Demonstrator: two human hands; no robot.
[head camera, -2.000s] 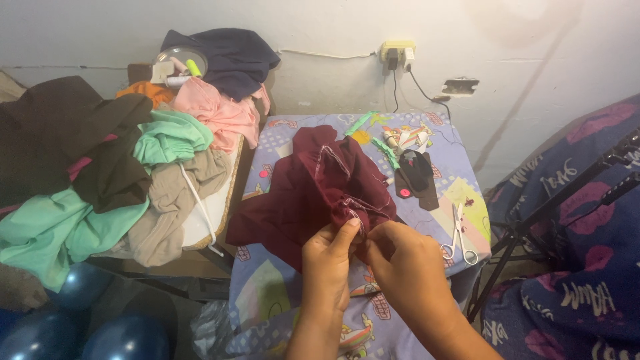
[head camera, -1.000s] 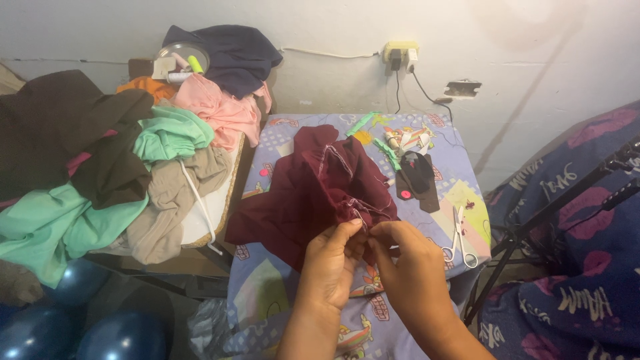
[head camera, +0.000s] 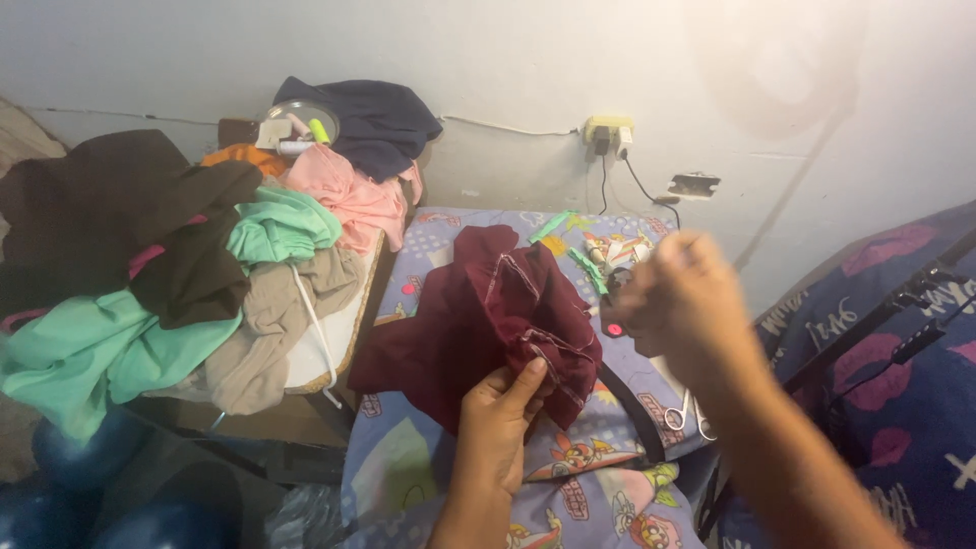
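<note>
A maroon garment (head camera: 435, 328) with pale stitched seams lies on the patterned cloth (head camera: 389, 457) over the table. My left hand (head camera: 499, 415) pinches a seam near the garment's lower right part between thumb and fingers. Raised to the right of the garment, my right hand (head camera: 686, 297) is blurred, its fingers drawn together; whether it holds a needle or thread is too blurred to tell. Behind it a dark piece with a pink round spot (head camera: 614, 329) is partly hidden. Metal scissors (head camera: 686, 419) lie below my right wrist, their blades mostly covered by the forearm.
Left, a side table (head camera: 358, 305) carries heaped clothes, a white hanger (head camera: 313, 328) and a round dish with thread spools (head camera: 319, 131). Green fabric strips (head camera: 585, 268) lie at the back of the cloth. A black stand (head camera: 862, 328) is at the right, beside a wall outlet (head camera: 608, 126) with plugs.
My right hand has left the seam beside my left hand and moved up and to the right. My left hand still holds the maroon garment.
</note>
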